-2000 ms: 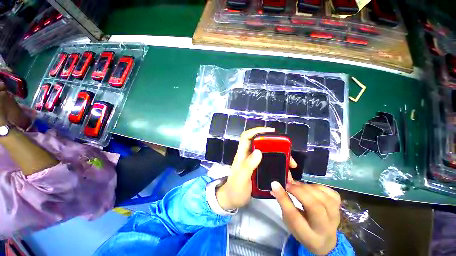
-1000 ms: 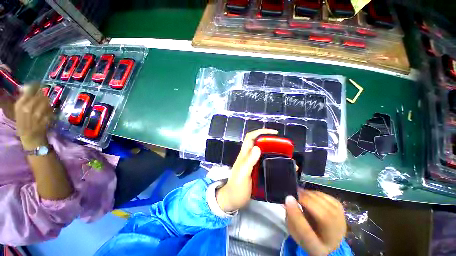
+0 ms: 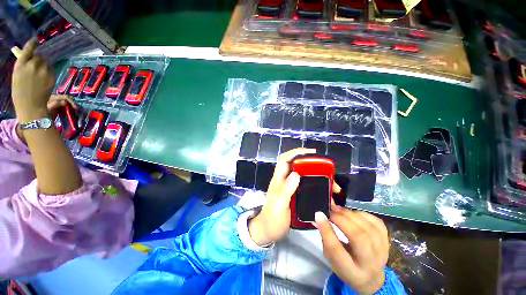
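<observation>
A red-and-black device housing is held upright above the bench's front edge, its face toward me. A black screen lens lies over its front opening. My left hand is closed around the housing's left side, with the thumb on its edge. My right hand has its thumb or a fingertip at the lens's lower right corner, with other fingers at the housing's right side. Behind the housing, the lens tray with rows of black panels lies on the green mat, partly under wrinkled clear plastic.
A blister tray of red units is at left, beside a coworker's hand. Stacked trays of units stand on a cardboard sheet. Loose black panels, a cream frame and crumpled film lie at right.
The black lens, shifted and tilted over the housing a second ago, now sits straight within its front. My right hand moved slightly with it. The coworker's hands moved, one raised, one at the left tray.
</observation>
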